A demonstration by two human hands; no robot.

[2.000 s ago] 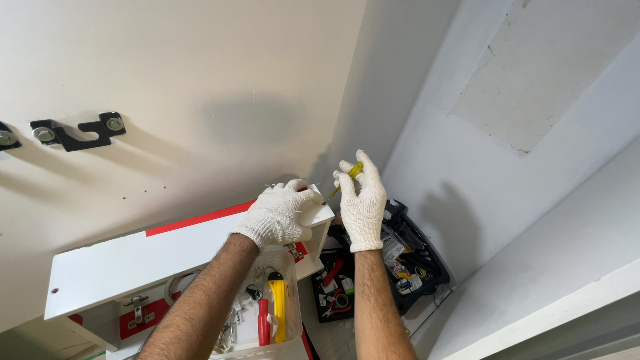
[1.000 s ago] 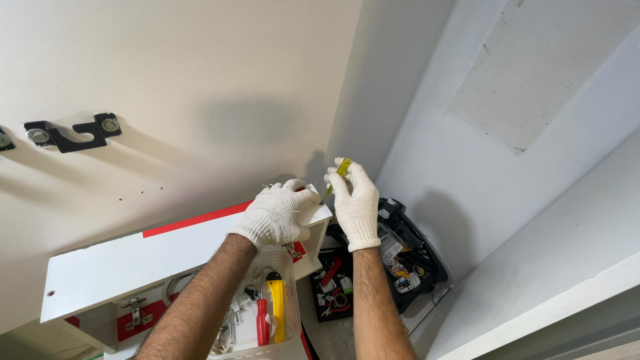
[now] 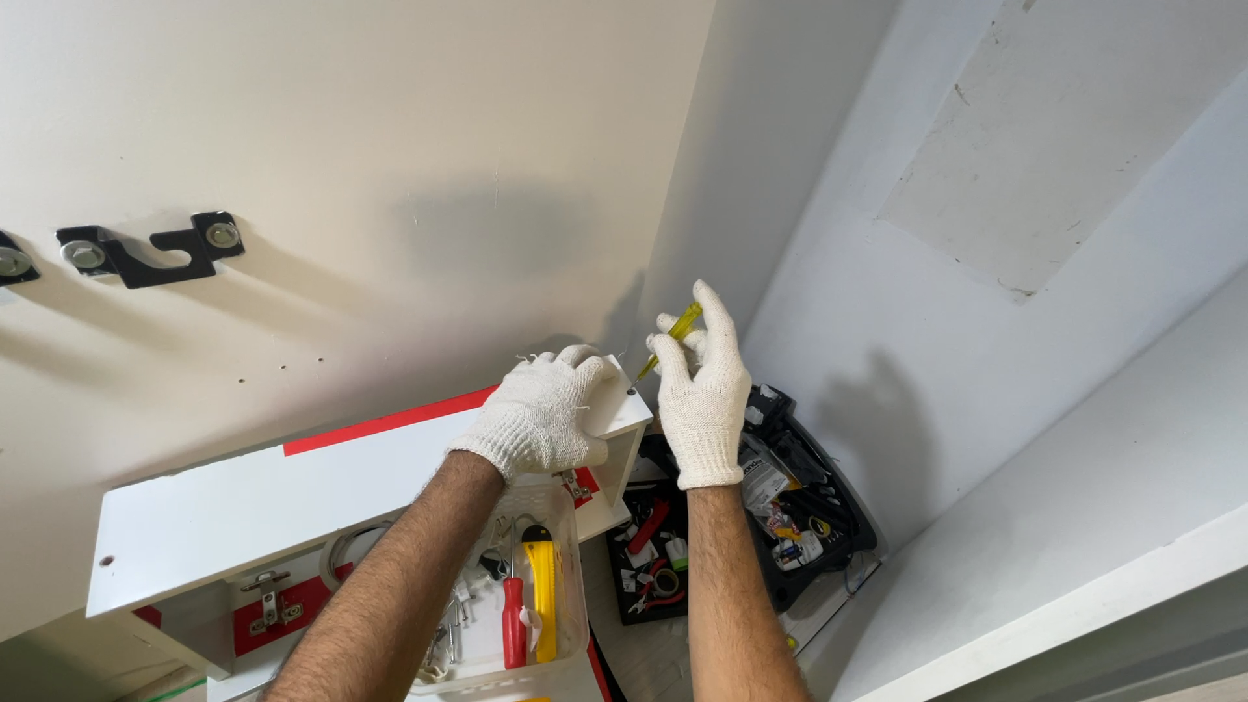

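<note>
My left hand [image 3: 541, 414], in a white knit glove, rests on the right part of a white cabinet's top panel [image 3: 292, 487], its fingers bent over the far edge. A red strip [image 3: 385, 421] runs along that edge. My right hand [image 3: 704, 390], gloved alike, holds a screwdriver with a yellow translucent handle [image 3: 685, 320] between thumb and fingers, index finger raised. The screwdriver slants down to a screw [image 3: 632, 391] at the panel's right corner; whether its tip sits in the screw I cannot tell. A dark hole [image 3: 106, 561] shows at the panel's left end.
A clear plastic basket [image 3: 582, 604] holds a red-handled screwdriver [image 3: 514, 622], a yellow utility knife [image 3: 542, 595] and screws. Behind my right forearm lies an open black toolbox [image 3: 848, 497] with tools. Black metal brackets [image 3: 151, 255] are bolted to the left wall. Hinges [image 3: 276, 609] sit inside the cabinet.
My right hand's fingers have shifted around the yellow screwdriver, and its index finger is now raised. My left hand has stayed on the panel.
</note>
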